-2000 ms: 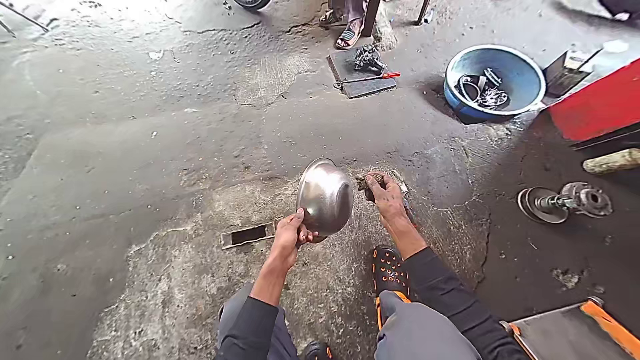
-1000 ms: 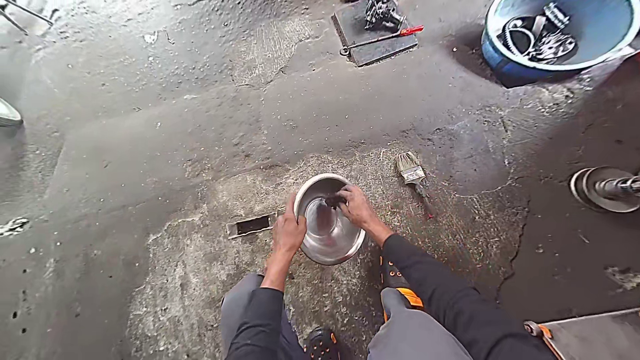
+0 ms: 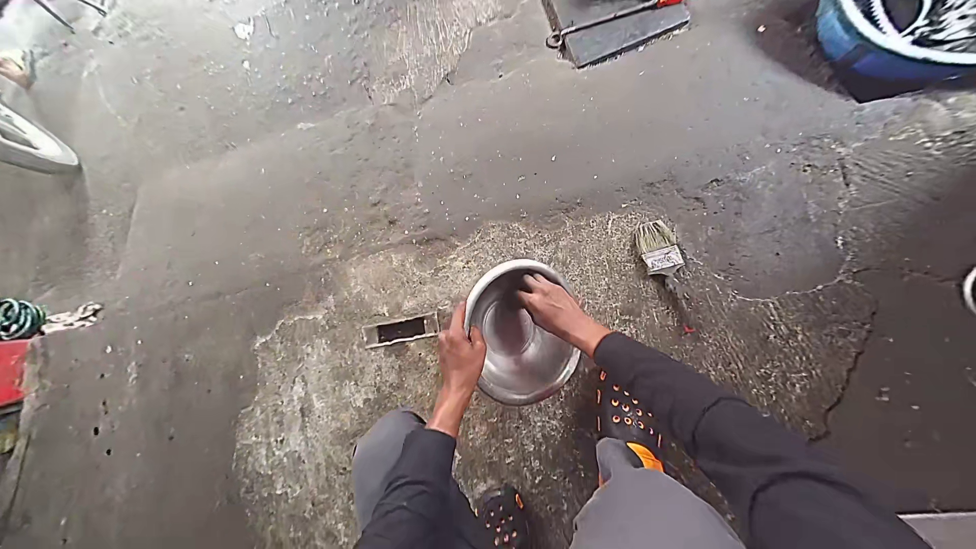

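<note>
A round metal bowl (image 3: 526, 366) is tilted above the concrete floor with its inside facing me. My left hand (image 3: 460, 354) grips its left rim, thumb over the edge. Inside the bowl, against the upper right of its inner wall, is my right hand (image 3: 555, 306), its fingers curled; whether a cloth or anything else is under them cannot be told now. A paintbrush (image 3: 662, 255) with pale bristles lies on the floor to the right of the bowl.
A small rectangular opening (image 3: 402, 330) in the floor lies left of the bowl. Farther off are a flat dark plate (image 3: 629, 38) with a red-handled tool and a blue basin (image 3: 869, 53) of metal parts. My shoes are just below the bowl.
The bowl, earlier held with its outside up, now shows its inside. My right hand has moved from beside the bowl into it. The view has tipped down and closer.
</note>
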